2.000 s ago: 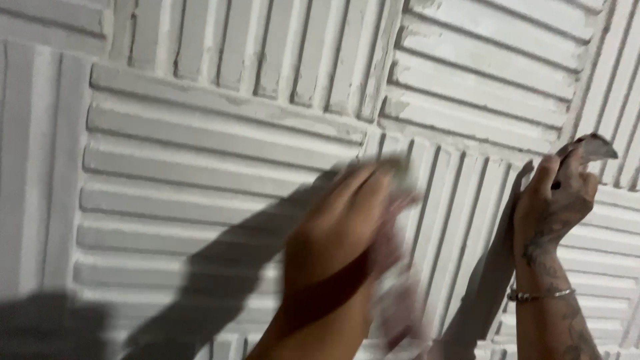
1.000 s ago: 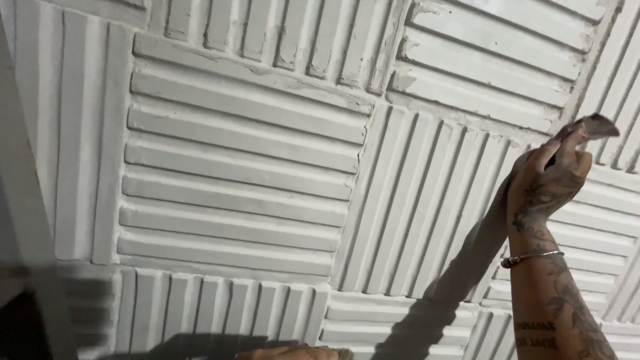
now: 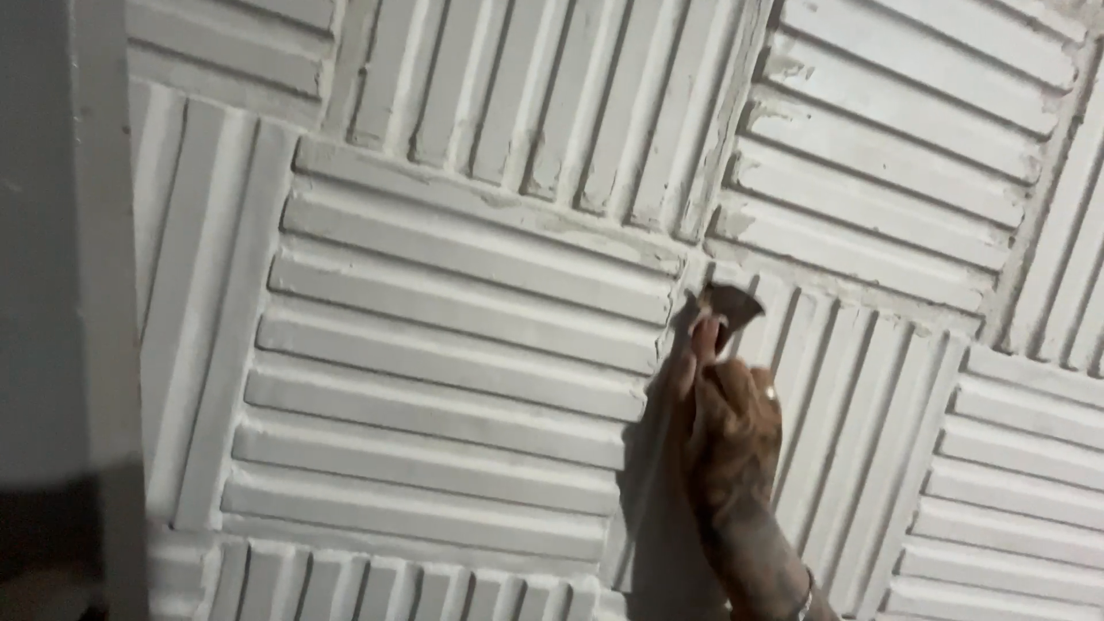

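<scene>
My right hand [image 3: 733,431] grips a putty knife [image 3: 731,312] by its handle, the fingers pointing up. Its dark, flared blade lies close to the joint between ribbed white panels [image 3: 448,345]. Whether the edge touches the surface is hard to tell. A ring is on one finger and a bracelet circles the tattooed wrist. Thin filler or plaster smears [image 3: 776,121] mark the seams and rib ends of the upper right panel. My left hand is out of view.
A grey vertical edge or frame [image 3: 103,302], blurred, runs down the far left side. More ribbed panels [image 3: 1018,483], their ribs turned in alternate directions, surround the hand. The hand and arm cast a dark shadow [image 3: 660,517] on the panels.
My right hand with the putty knife has moved left along the panels to the seam. My left hand, seen blurred two seconds ago, has dropped out of view.
</scene>
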